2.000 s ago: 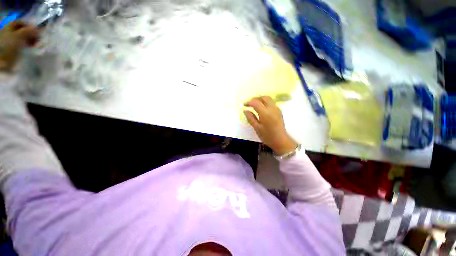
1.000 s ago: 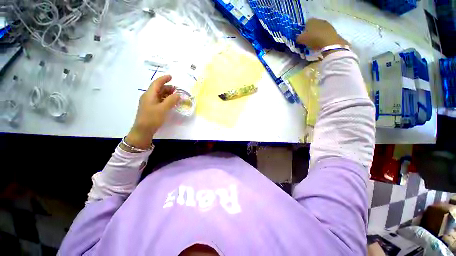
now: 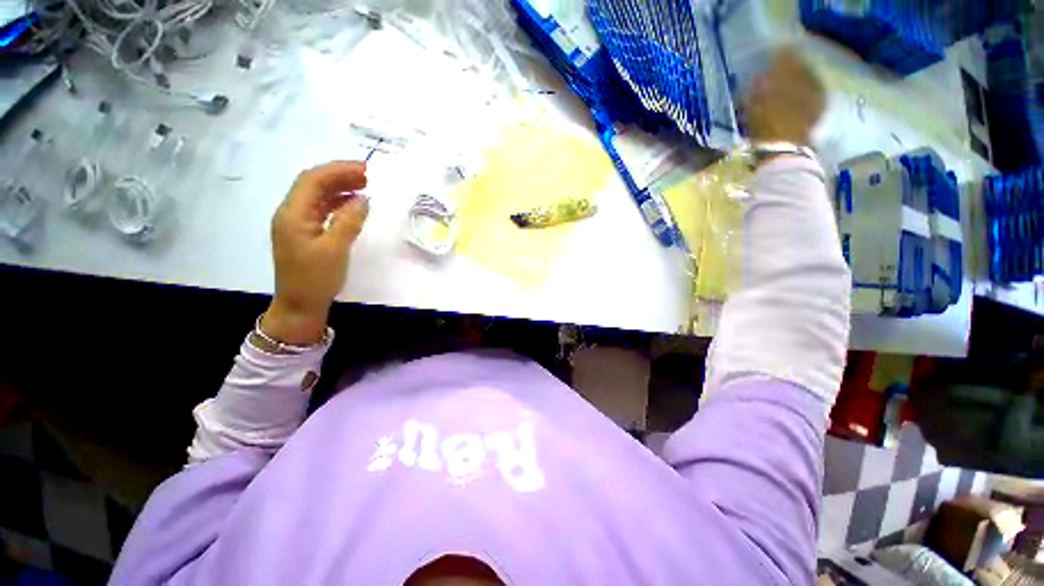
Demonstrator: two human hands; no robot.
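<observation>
A coiled white cable (image 3: 433, 224) lies on the table beside a flat yellow sheet (image 3: 521, 172). My left hand (image 3: 317, 238) is left of the coil, not touching it, with thumb and fingers apart and nothing seen in it. My right hand (image 3: 787, 101) is blurred, at the upper right, just right of a slanted row of blue-and-white retail boxes (image 3: 653, 69). A pale, blue-edged panel shows at its fingers, but its grip is unclear. A small patterned yellow-green stick (image 3: 554, 214) lies on the yellow sheet.
More coils (image 3: 132, 204) lie at the left below a white cable tangle (image 3: 149, 34). Wrinkled clear plastic over yellow sheets (image 3: 716, 212) lies under my right forearm. Stacked blue-and-white boxes (image 3: 899, 235) stand at the right. The table's front edge (image 3: 515, 315) runs before my lap.
My left hand has moved left, away from the coil it was touching, and the coil stays on the table. My right hand has moved up and right from the front of the slanted box row.
</observation>
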